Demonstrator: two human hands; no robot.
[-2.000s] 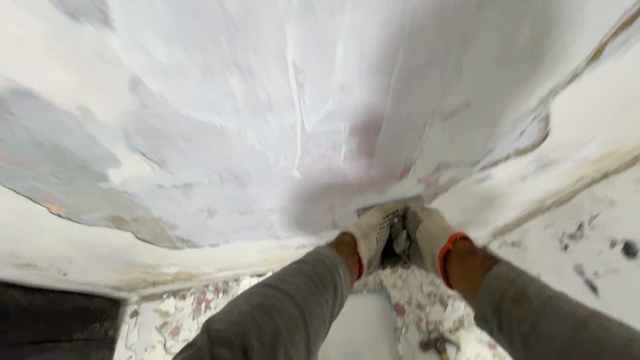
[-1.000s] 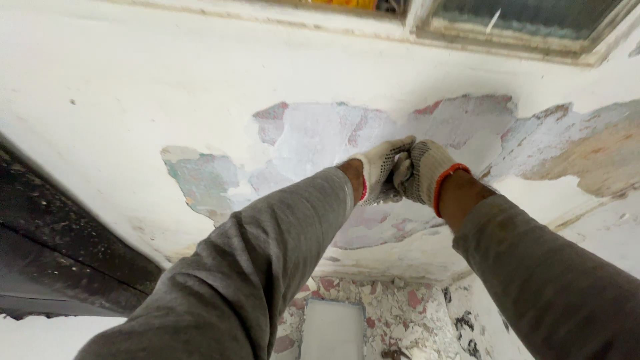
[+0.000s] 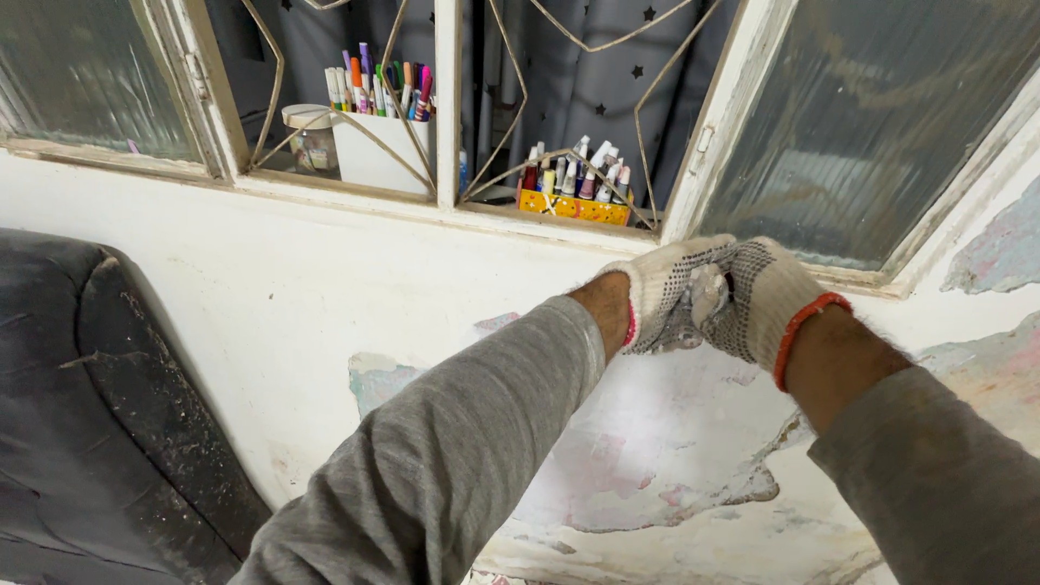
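Note:
My left hand and my right hand, in knit cotton gloves with dark grip dots, are pressed together just below the window frame. Both are closed around a plaster-smeared hand tool; only a whitish, crusted part of it shows between the gloves, and its exact kind cannot be told. Behind and below the hands is the painted wall, with a patch of peeled paint that shows grey and pinkish layers with a ragged edge.
Above runs a window frame with bent metal grille bars. Behind it stand a white holder of markers, a lidded jar and a yellow box of tubes. A dusty black padded seat leans at the left.
Both hands, still together, have moved up the wall from its foot to just under the window. The view has tilted up, bringing the window in and the debris-strewn floor mostly out.

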